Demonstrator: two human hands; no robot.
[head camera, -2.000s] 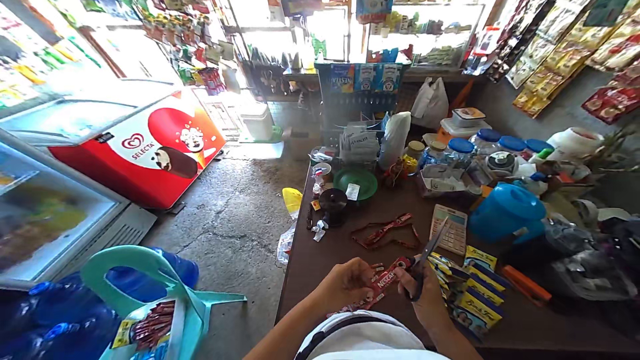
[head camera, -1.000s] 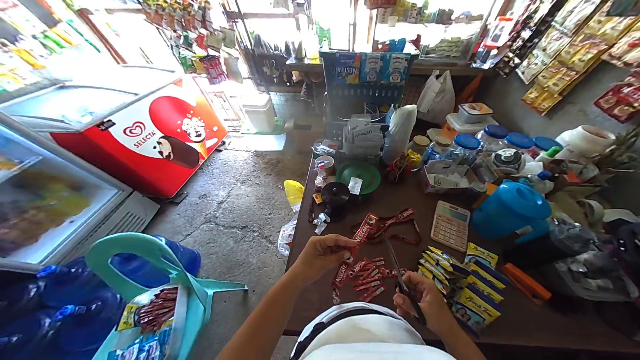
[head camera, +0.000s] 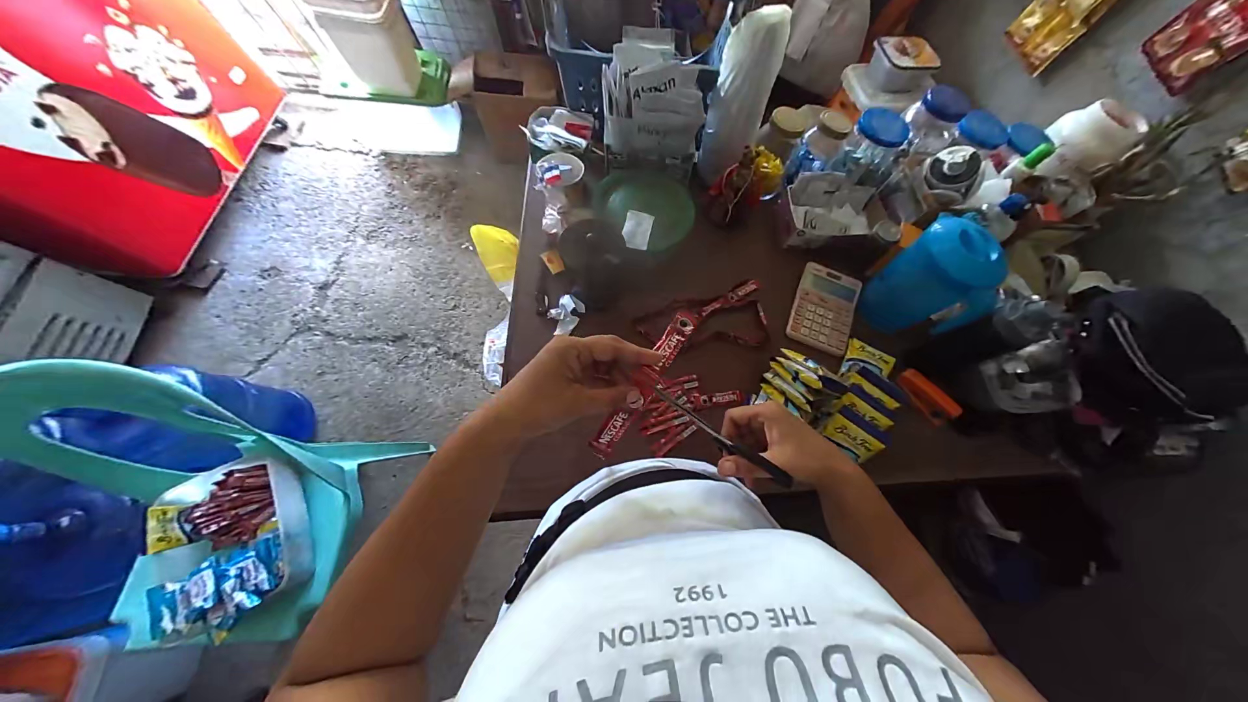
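My left hand pinches a strip of joined red Nescafé sachets at the front of the brown table. Scissors with dark handles are in my right hand, their blades pointing up-left at the strip beside my left fingertips. Below the strip several separate red sachets lie in a loose pile. The rest of the strip curls away on the tabletop behind. Yellow and blue sachets lie right of my right hand, near a calculator.
A green plate and a blue pitcher stand farther back, with lidded jars behind. An orange-handled object lies at the right. Left of the table, a turquoise chair holds a container of sachets. A red freezer stands beyond.
The view has tilted down. Two seconds ago both hands were at the sachets with the scissors pointing up; now the blades point up-left toward the strip. The loose sachets, hidden then, show beneath it.
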